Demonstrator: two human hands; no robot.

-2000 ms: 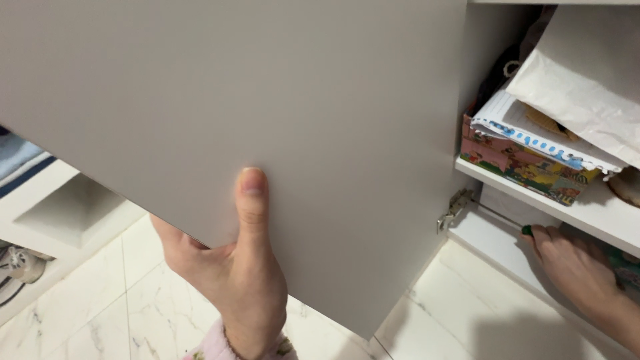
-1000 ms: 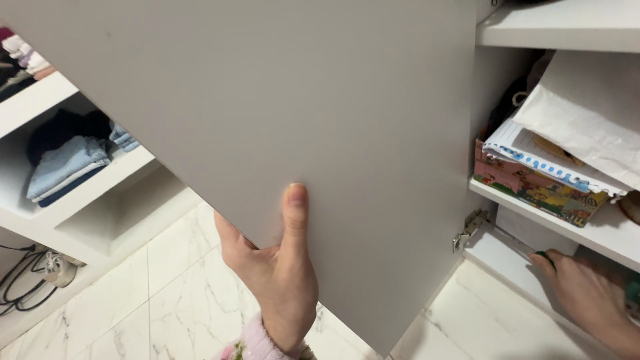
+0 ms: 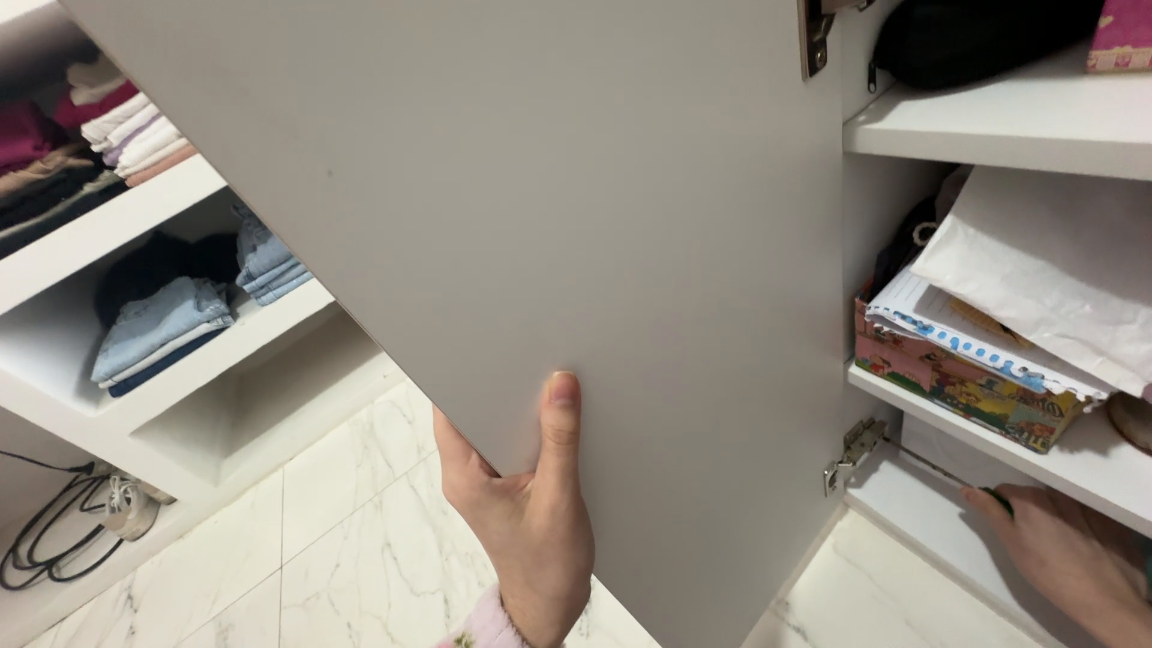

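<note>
My left hand grips the lower edge of a grey cabinet door, thumb on the face and fingers behind it. At the right, my right hand is closed around the green handle of a screwdriver, inside the bottom compartment. The screwdriver's thin metal shaft points left to the lower metal hinge, where its tip seems to meet the hinge. A second hinge shows at the top of the door. Part of the right hand is cut off by the shelf and the frame's edge.
Above my right hand, a shelf holds a patterned box with papers. A black zipped bag lies higher up. At left are folded jeans, other clothes, a shoe and a coiled black cable. The floor is marble-patterned tile.
The view has shifted, bringing the upper hinge and more of the left shelves into sight. My left hand keeps its grip on the door, and my right hand stays by the lower hinge.
</note>
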